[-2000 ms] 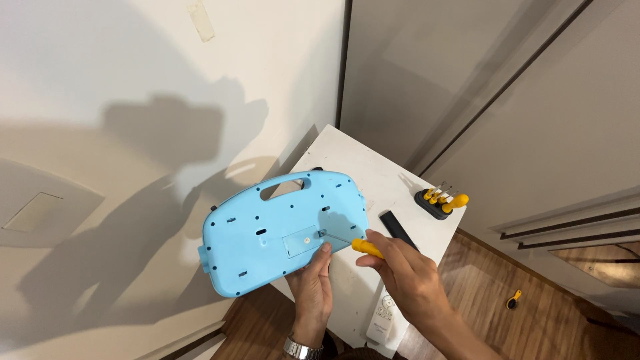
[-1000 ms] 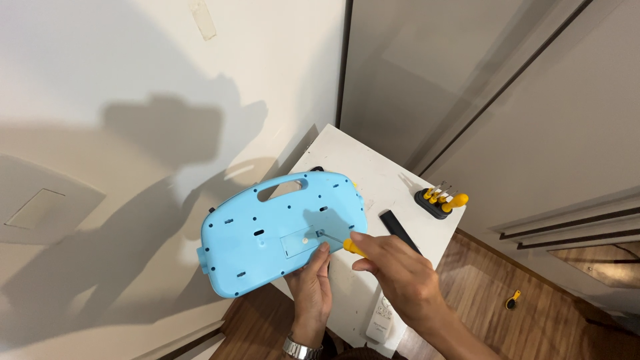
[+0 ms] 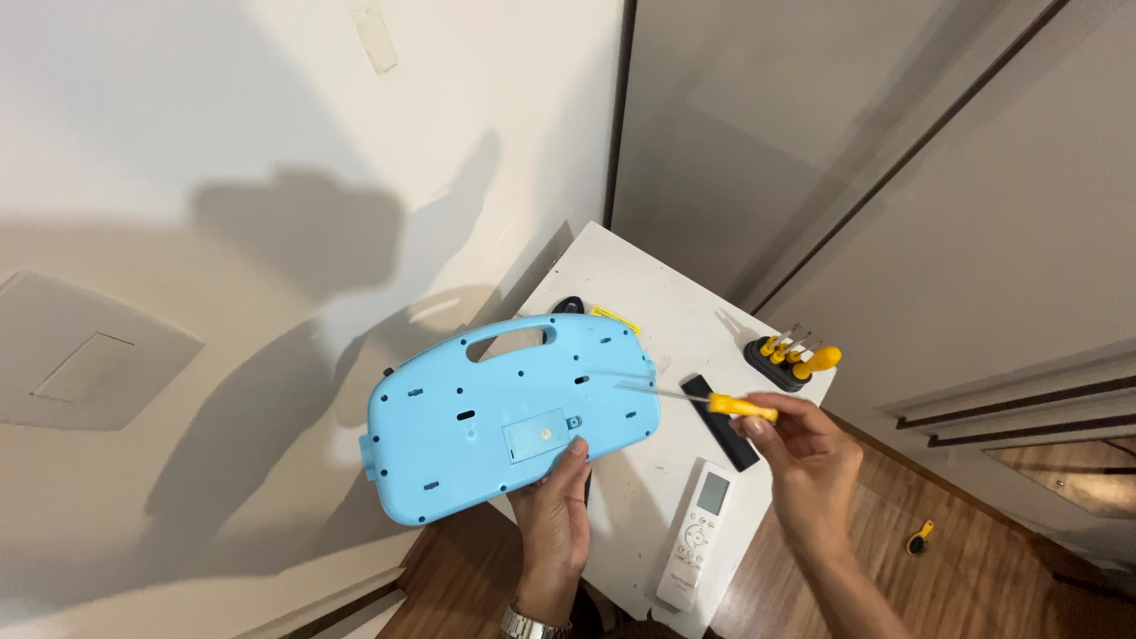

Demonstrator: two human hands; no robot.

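Observation:
My left hand [image 3: 555, 515] grips the lower edge of a light blue plastic toy case [image 3: 524, 377], its thumb near the battery compartment cover [image 3: 536, 436]. The case has a handle slot at the top and several screw holes, and is held up above the white table. In my right hand [image 3: 808, 461] is a yellow-handled screwdriver [image 3: 743, 407], pinched by the handle. The shaft points left, and its tip appears over the right part of the case; whether it touches cannot be told.
On the white table [image 3: 621, 266] stand a black holder [image 3: 777, 363] with several yellow screwdrivers, a black bar-shaped object [image 3: 721, 424], and a white remote control [image 3: 698, 536]. A yellow and black brush [image 3: 920, 539] lies on the wooden floor. A wall rises at left, cabinet doors at right.
My right hand has drawn back to the right with the screwdriver, away from the area beside the battery cover. The white remote control, partly hidden before, now shows fully. The case is still in my left hand.

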